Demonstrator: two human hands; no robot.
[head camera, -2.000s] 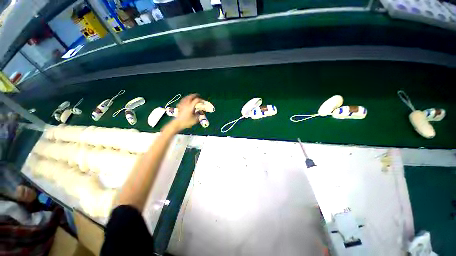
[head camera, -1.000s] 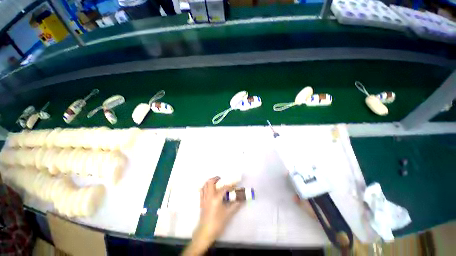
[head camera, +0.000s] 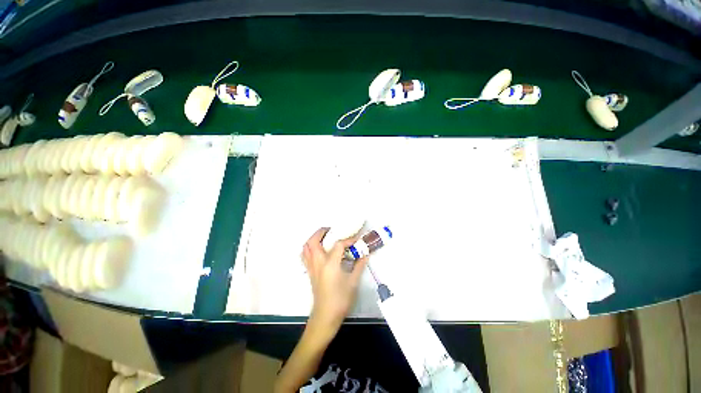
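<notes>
My left hand holds a striped body piece with a brown block and blue bands between thumb and fingers, over the white work sheet. The glue dispensing gun comes up from the bottom edge, its body cut off there. Its thin needle points at the underside of the striped piece; whether they touch I cannot tell. My right hand is out of the picture.
Corded item sets lie spaced along the green belt beyond the sheet. Stacked cream discs stand in rows at left. A crumpled tissue lies right of the sheet, near small dark bits. Cardboard boxes are below the bench edge.
My left hand took a striped piece from the belt and brought it over the sheet. The dispenser has left the sheet's right side and its needle is now at the piece. The view has tilted down.
</notes>
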